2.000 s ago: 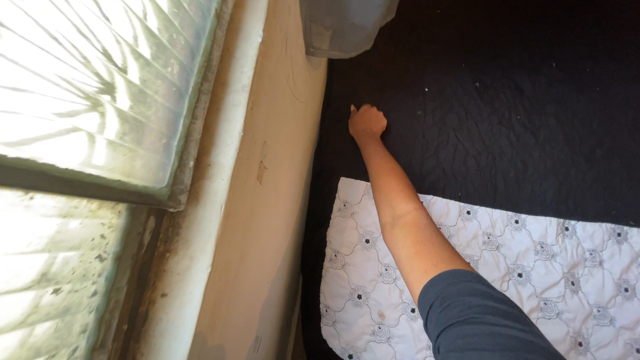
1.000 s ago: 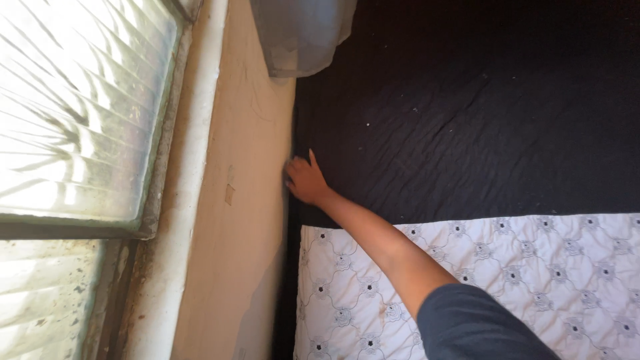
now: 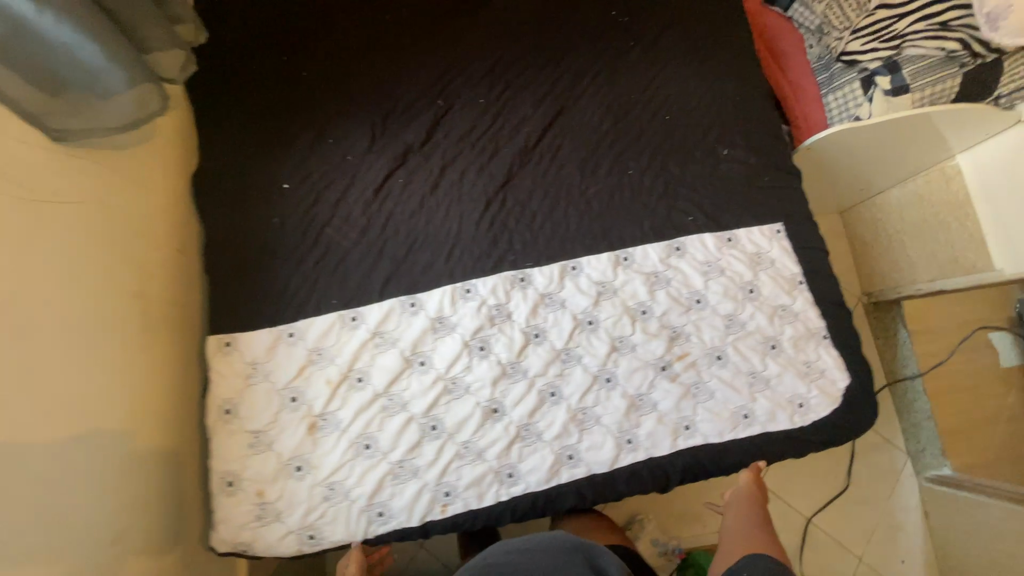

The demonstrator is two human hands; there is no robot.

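Observation:
A black sheet (image 3: 480, 160) with fine wrinkles covers the mattress, and a white quilted cloth (image 3: 512, 376) with small printed figures lies flat across its near end. At the bottom left, my left hand (image 3: 364, 560) is at the near edge, partly cut off by the frame; whether its fingers grip anything cannot be told. My right hand (image 3: 744, 484) is by the black near edge, toward the right corner, its fingertips close to the cloth and partly hidden; its grip is unclear.
A cream wall (image 3: 88, 320) borders the bed on the left, with a grey curtain (image 3: 88, 72) above. At the right stand white furniture (image 3: 904, 152) and a pile of patterned fabrics (image 3: 904, 64). A black cable (image 3: 840, 488) runs over the tiled floor (image 3: 872, 496).
The view has swung widely, now showing the bed's near end. One hand moved down along the wall-side edge between the earlier frames; now both hands are at the near edge.

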